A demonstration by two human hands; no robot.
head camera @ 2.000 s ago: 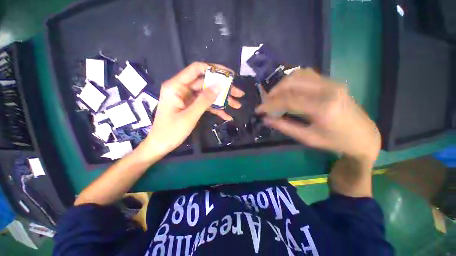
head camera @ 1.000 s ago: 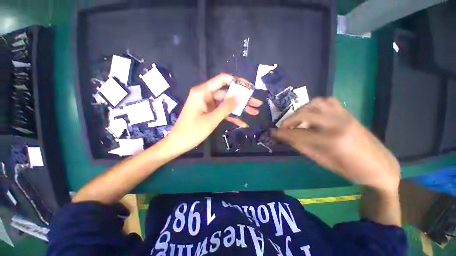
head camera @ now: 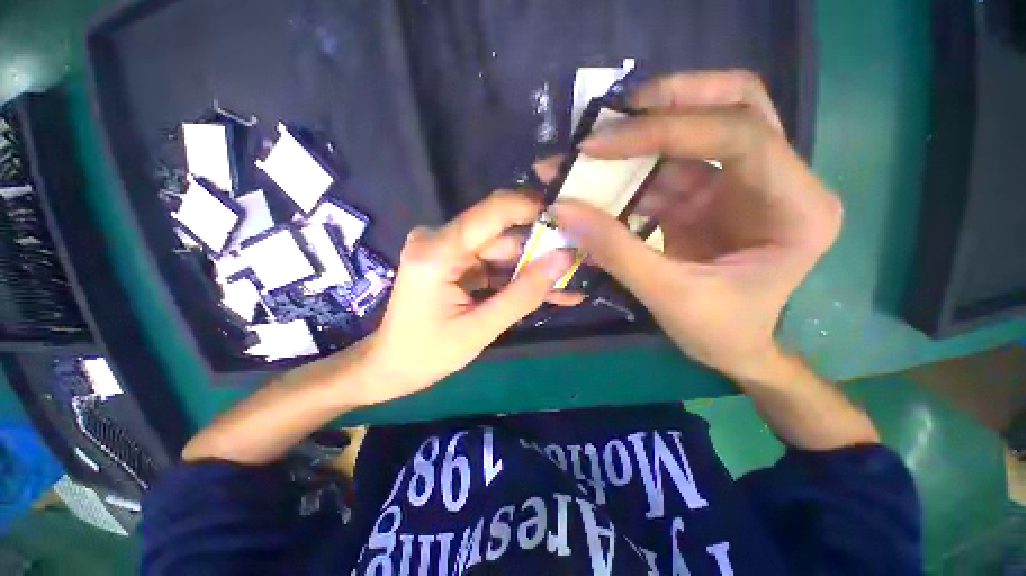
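My left hand point(head camera: 467, 287) holds a small white module point(head camera: 548, 250) with a yellowish edge between thumb and fingers. My right hand point(head camera: 714, 208) holds a larger pale rectangular piece point(head camera: 608, 174) with a dark edge strip. The two pieces meet end to end over the right compartment of the black divided tray point(head camera: 411, 146); whether they are joined I cannot tell. My fingers hide parts of both. A pile of white modules point(head camera: 273, 257) lies in the left compartment.
Another white piece point(head camera: 592, 88) lies in the right compartment behind my right hand. A narrower black side tray point(head camera: 56, 225) with slim parts is at the left, with a loose white piece point(head camera: 101, 378). A black tray point(head camera: 977, 191) is at the right on the green bench.
My right hand has moved from the parts in the right compartment to my left hand and now holds a pale piece against the small module. The camera view has shifted.
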